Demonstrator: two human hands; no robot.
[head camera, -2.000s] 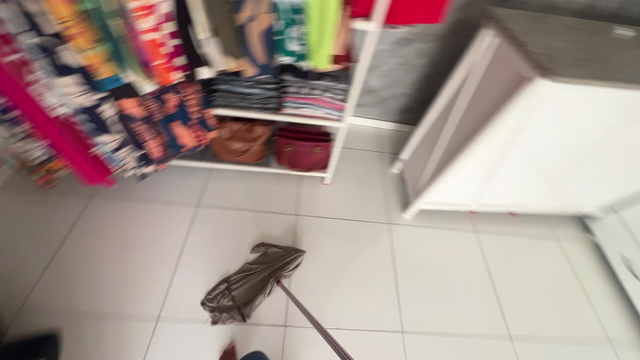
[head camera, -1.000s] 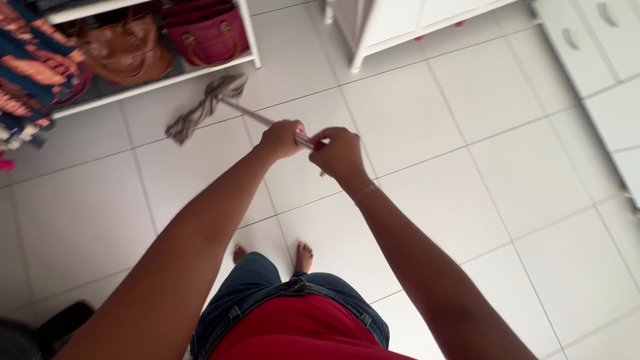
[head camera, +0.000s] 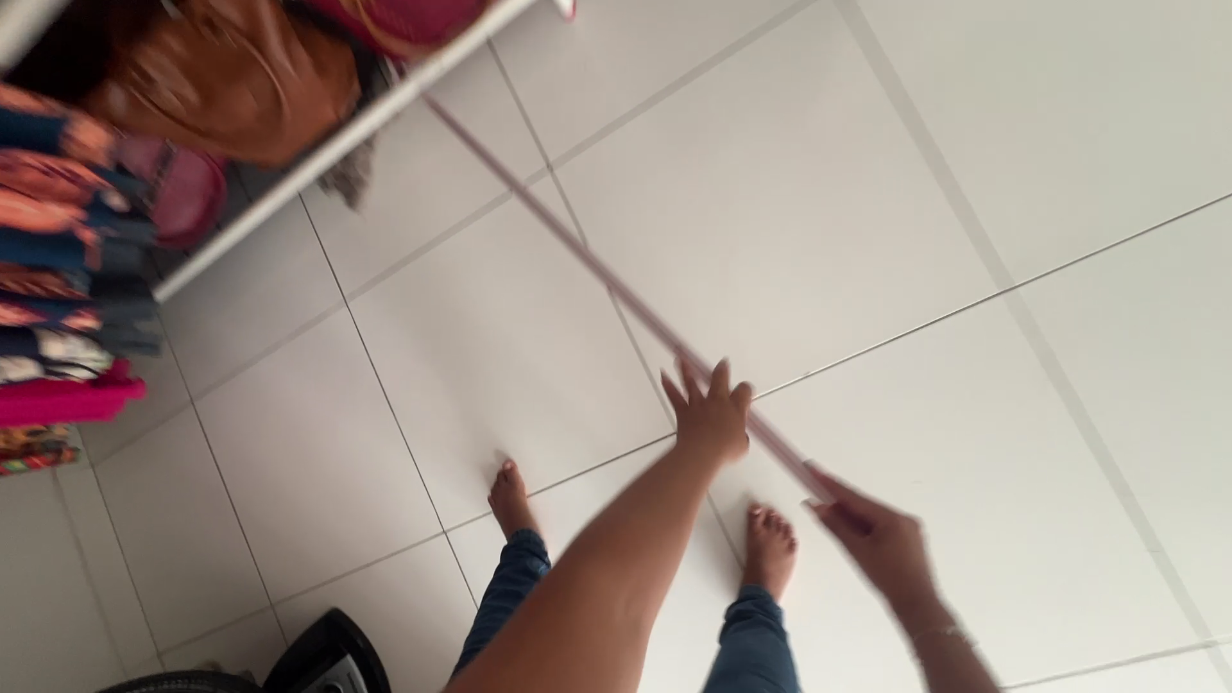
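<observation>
A long thin pole (head camera: 597, 265) runs slantwise over the tiled floor, its far end passing under the edge of a white shelf (head camera: 337, 154). Part of a grey-brown cloth (head camera: 348, 175) shows at that edge; the rest is hidden beneath the shelf. Against the middle of the pole lies my left hand (head camera: 712, 409), its fingers spread over it, not closed round it. Nearer the pole's close end, my right hand (head camera: 871, 529) holds it between thumb and fingers, somewhat blurred.
Brown leather bags (head camera: 236, 87) and a dark red bag (head camera: 414, 19) sit on the low shelf. Patterned clothes (head camera: 58, 241) hang at the left. My bare feet (head camera: 770, 539) stand on the tiles. A black object (head camera: 332, 654) is at the bottom left.
The cloth at the pole's end, out on the floor in the earlier frames, is now partly under the shelf. My left hand's fingers have spread from their grip. The view has shifted and turned.
</observation>
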